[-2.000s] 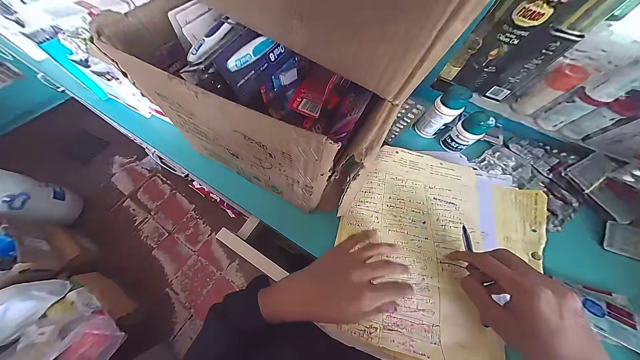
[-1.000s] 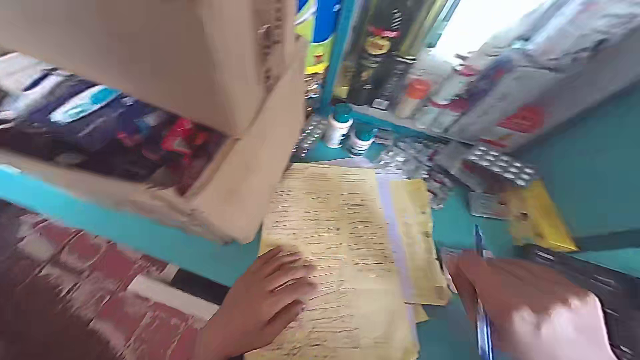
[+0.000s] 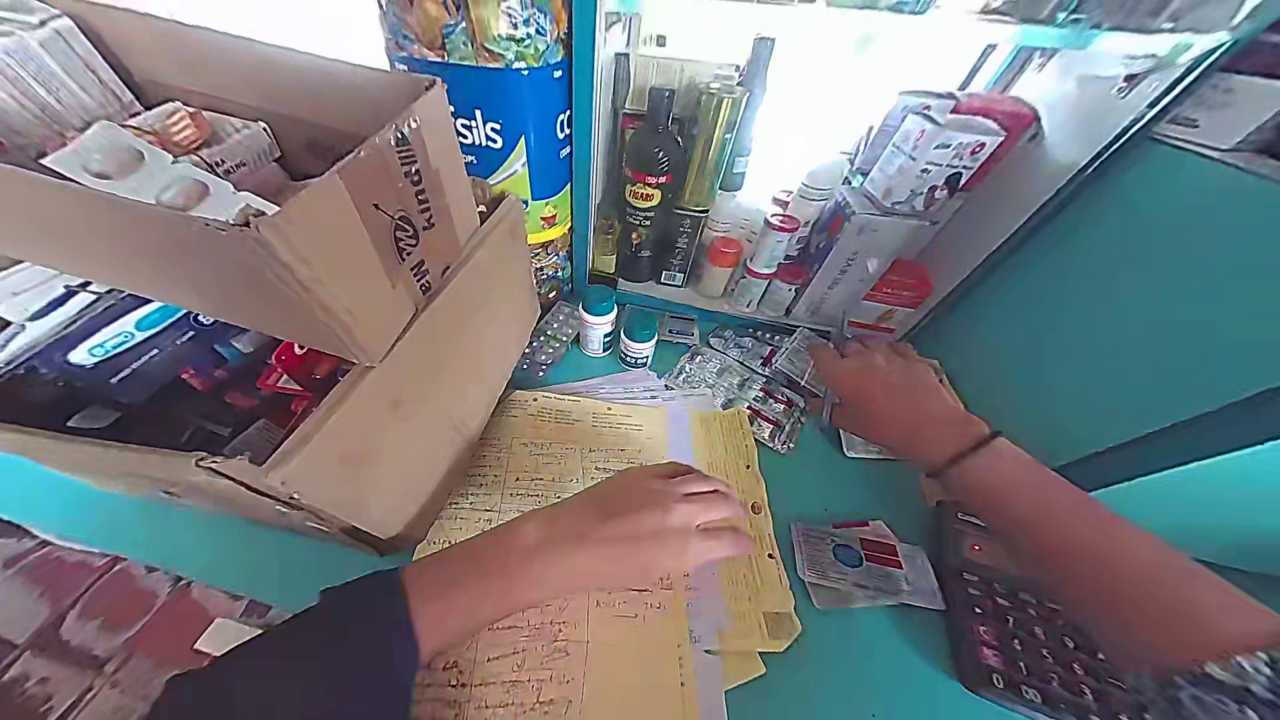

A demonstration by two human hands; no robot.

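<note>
Yellow handwritten sheets (image 3: 560,470) lie on the teal counter, and my left hand (image 3: 640,525) rests across them, fingers loosely spread, holding nothing. My right hand (image 3: 885,400) reaches over the far part of the counter, its fingers at the pile of blister packs (image 3: 745,385). A pen (image 3: 828,408) shows under its fingers and appears held there; whether it also grips a pack, I cannot tell. Two white bottles with green caps (image 3: 598,325) stand behind the sheets. Flat medicine packs (image 3: 865,565) lie right of the sheets, beside a dark calculator (image 3: 1010,630) partly under my right forearm.
An open cardboard box (image 3: 400,470) with toothbrush packs stands at left, a smaller carton (image 3: 330,240) above it. Behind are a large blue-labelled jar (image 3: 515,130) and a glass-fronted cabinet holding an olive oil bottle (image 3: 650,190), other bottles and boxes. A tiled floor (image 3: 120,600) shows lower left.
My right hand has moved from beside the sheets, near the counter's front, back to the blister packs. My left hand has shifted right across the sheets. The view has swung to the right.
</note>
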